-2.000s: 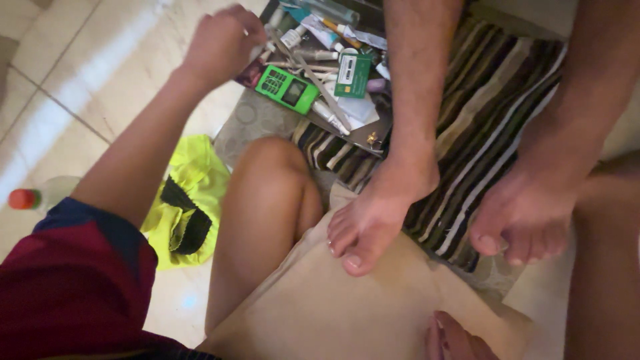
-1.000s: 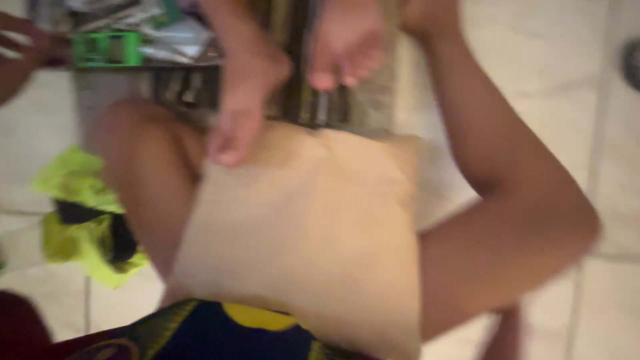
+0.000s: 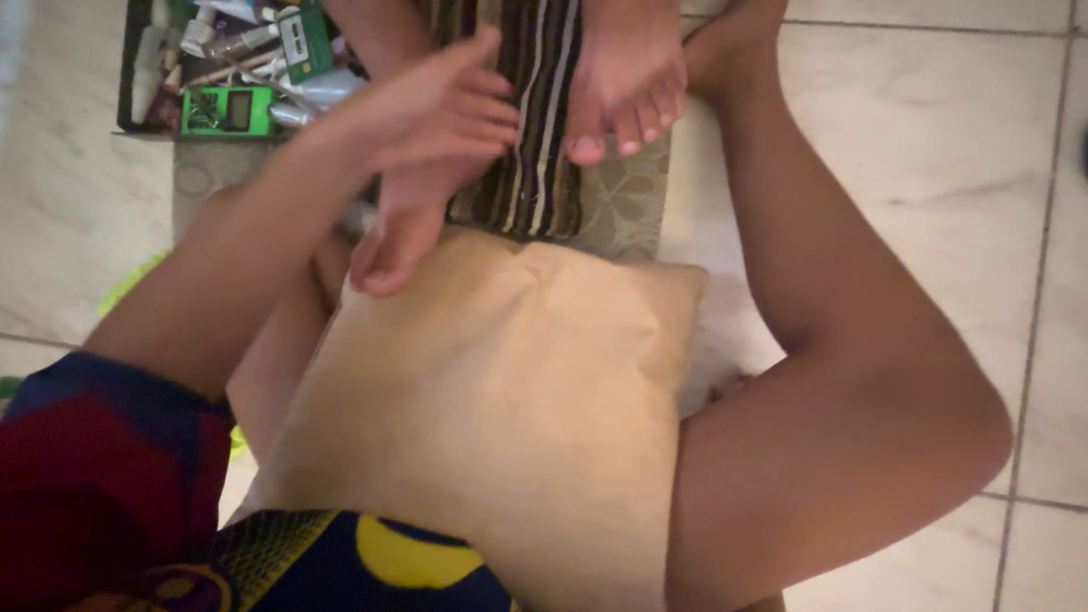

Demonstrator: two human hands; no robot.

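Observation:
My left hand (image 3: 450,110) is stretched out flat across another person's foot (image 3: 408,217), its thumb raised and its fingers pointing right. Nothing shows in its grasp; whether it touches the foot I cannot tell. That foot's toes rest on the tan cushion (image 3: 493,382) across my lap. The person's other foot (image 3: 625,85) is on a striped cloth (image 3: 535,144). Of my right hand (image 3: 731,388), only blurred fingertips show low between the cushion and my bent leg; the rest is hidden.
A dark tray (image 3: 149,134) at upper left holds a green device with a small screen (image 3: 228,110), a green box (image 3: 304,42), tubes and small bottles. Bright yellow fabric (image 3: 127,285) shows behind my left arm. A patterned mat (image 3: 625,204) lies under the striped cloth on floor tiles.
My left hand has moved from beside the tray to over the person's foot. My right hand, earlier at the cushion's lower edge, is now mostly hidden by my leg. The view has shifted.

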